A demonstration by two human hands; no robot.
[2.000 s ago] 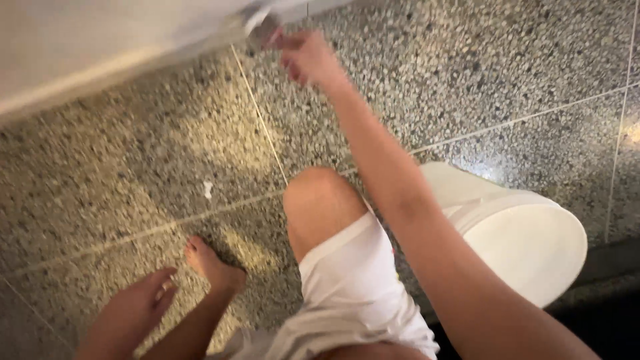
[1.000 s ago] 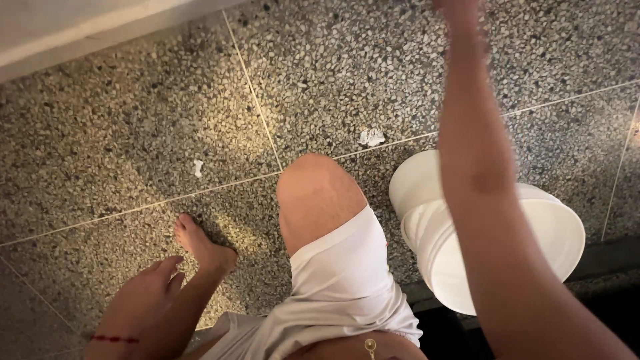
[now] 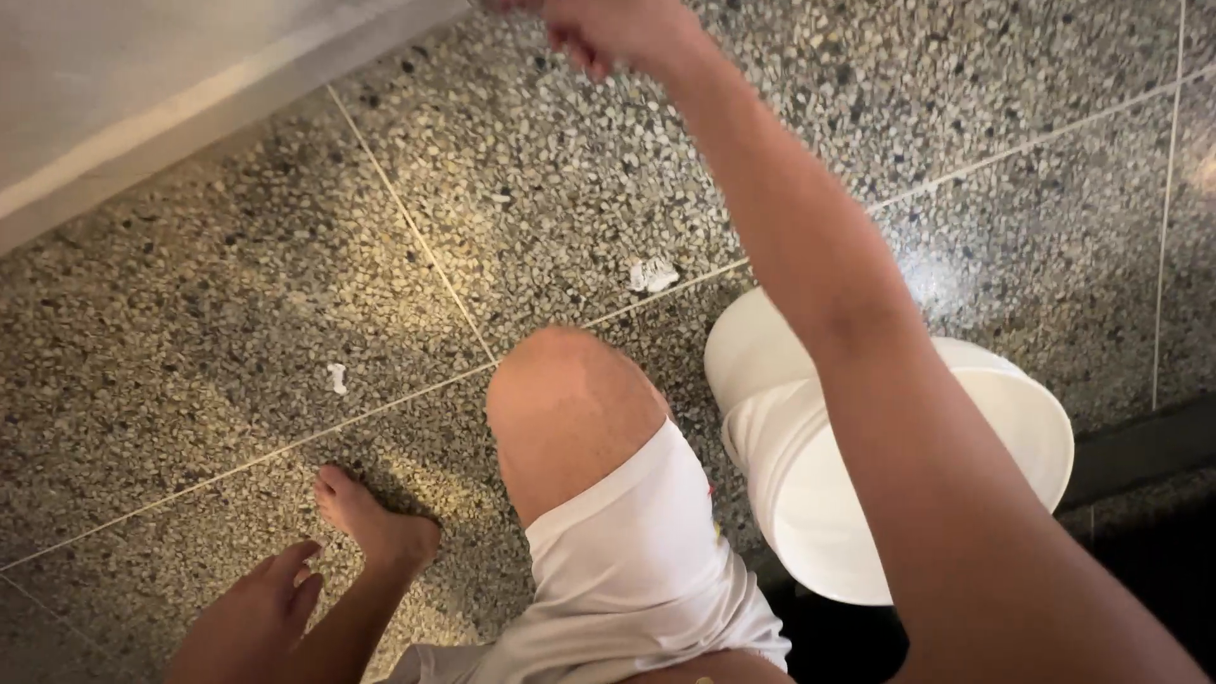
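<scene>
My right hand [image 3: 617,33] reaches out at the top edge of the head view, over the pebbled floor near the wall. Its fingers are curled and partly cut off by the frame, so whether it holds something cannot be told. Low at the left, my left hand [image 3: 252,608] hangs beside my bare foot, fingers slightly bent and apart, with nothing in it. A crumpled white scrap [image 3: 654,275] lies on the floor by a tile joint, and a smaller white scrap [image 3: 337,378] lies further left.
A white plastic bucket [image 3: 826,503] lies tipped on its side under my right forearm, its mouth facing the lower right. A pale wall [image 3: 190,85] with a ledge at its base runs across the upper left. A dark step edge [image 3: 1140,451] is at the right.
My right hand has swung left from the top right since one second ago. The crumpled scrap shows there too, but not two seconds ago. My left hand has barely moved.
</scene>
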